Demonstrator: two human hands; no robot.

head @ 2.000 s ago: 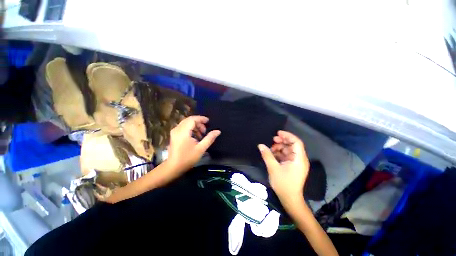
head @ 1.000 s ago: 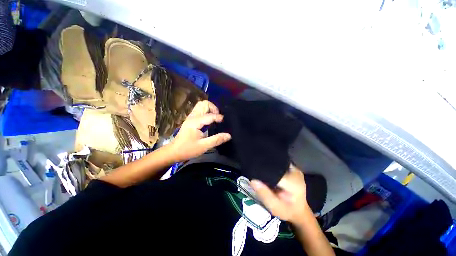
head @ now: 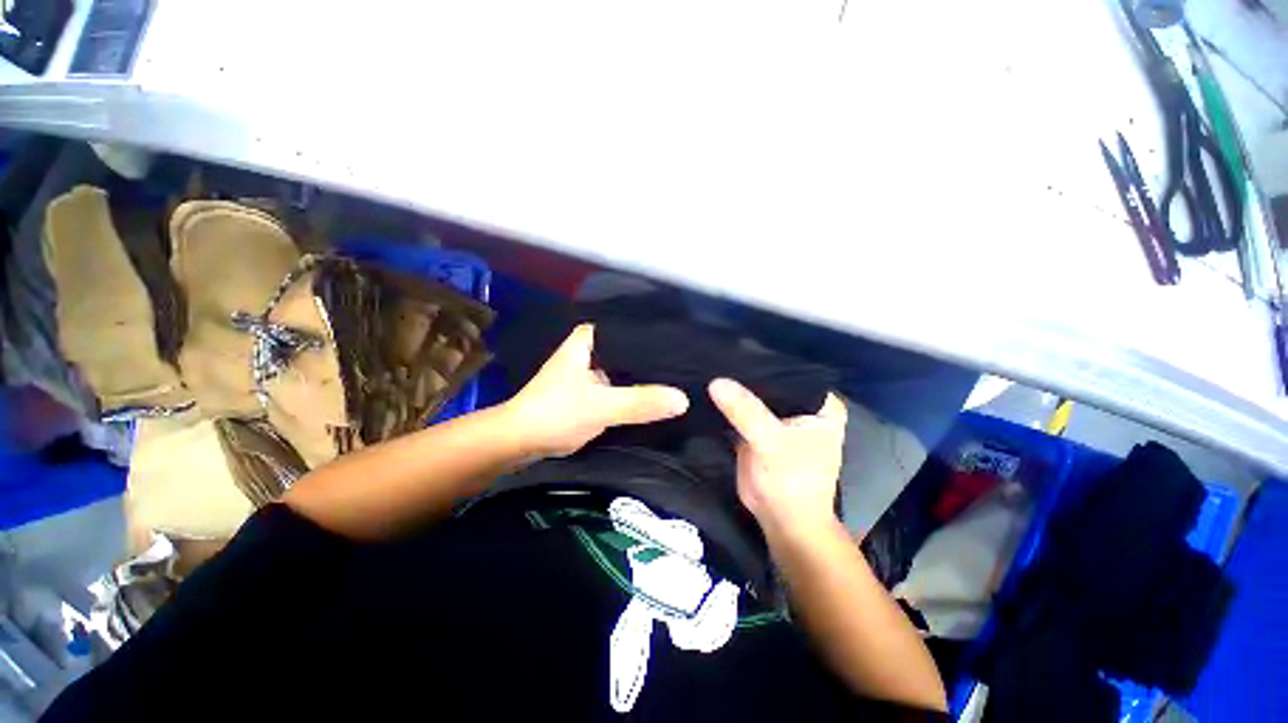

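Note:
A black fabric piece lies spread over my lap, just below the front edge of the white table. My left hand holds its left part, with the thumb pointing right on top. My right hand holds its right part, with the thumb pointing up and left. The two thumb tips are close together but apart. The other fingers are mostly hidden under or behind the fabric. Its outline blends into the dark cloth around it.
Tan glove-shaped pieces hang in a tied bundle on the left below the table. Black-handled shears and dark red snips lie at the table's right. Black cloth fills a blue bin at the lower right.
The fabric, lifted and tilted in my right hand a second ago, now lies flatter. My right hand has moved up and my thumbs are closer together. The view has shifted, bringing the shears into sight.

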